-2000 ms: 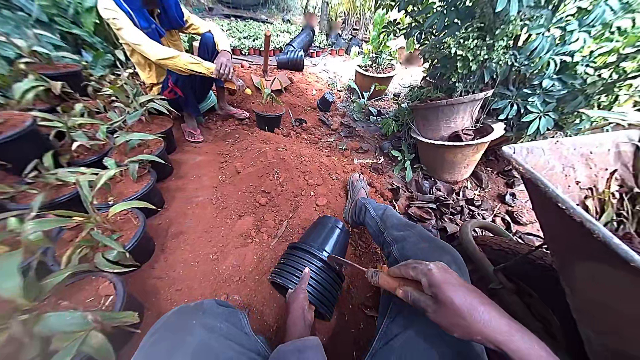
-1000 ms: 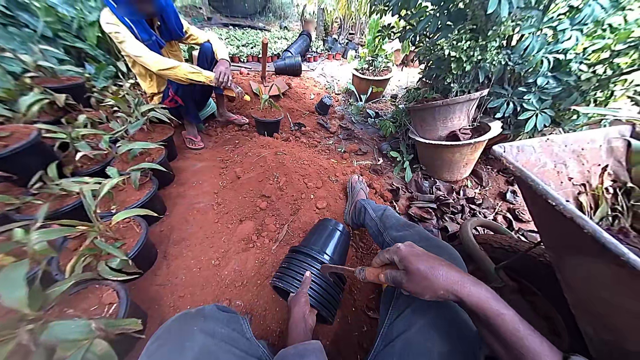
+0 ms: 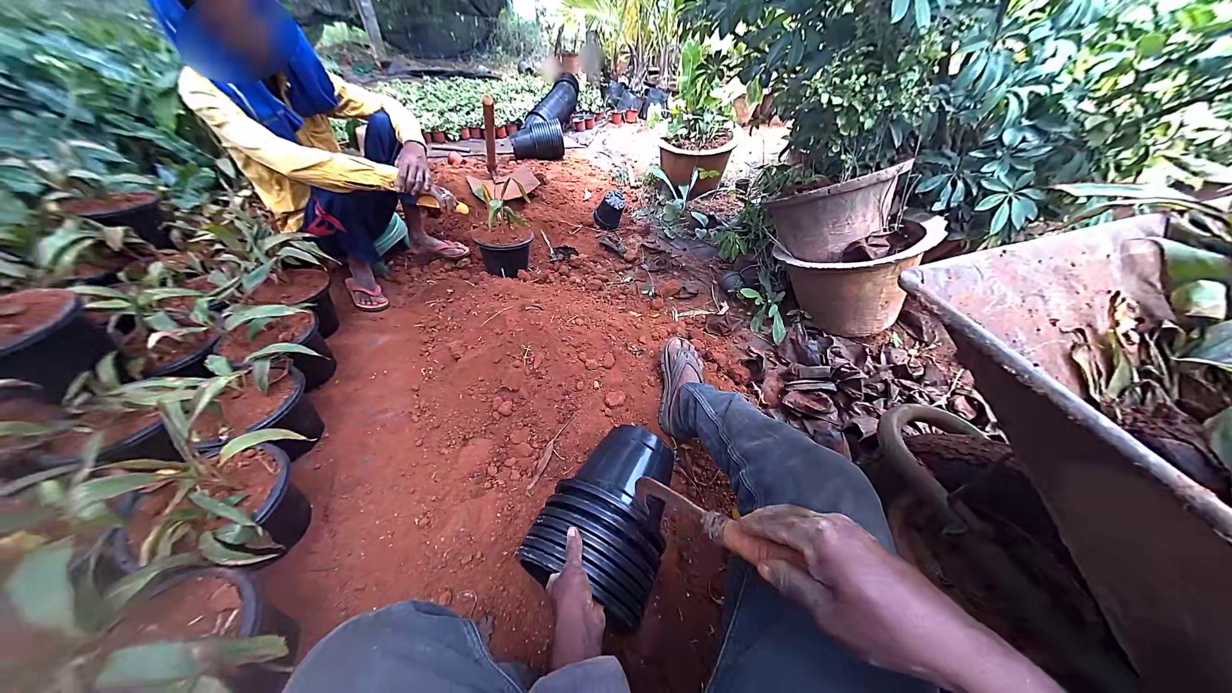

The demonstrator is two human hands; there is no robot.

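A nested stack of black plastic plant pots (image 3: 602, 525) lies tilted on the red soil between my legs. My left hand (image 3: 576, 606) is against the rims on the near side, its index finger extended along them; whether it grips them, I cannot tell. In my right hand (image 3: 804, 568) is the wooden handle of a knife (image 3: 674, 499) with a curved, rusty-looking blade. The blade's tip is beside the upper pots of the stack; contact is unclear.
Potted plants (image 3: 255, 404) line the left side. A co-worker (image 3: 308, 154) sits beyond them, near a small potted plant (image 3: 502, 252). Loose red soil (image 3: 481, 385) lies ahead. At right stand stacked clay-coloured pots (image 3: 847, 274) and a rusty metal wheelbarrow tray (image 3: 1059, 404).
My right hand with the knife shifts slightly about the pots, and the blade's angle changes. My left hand stays at the stack.
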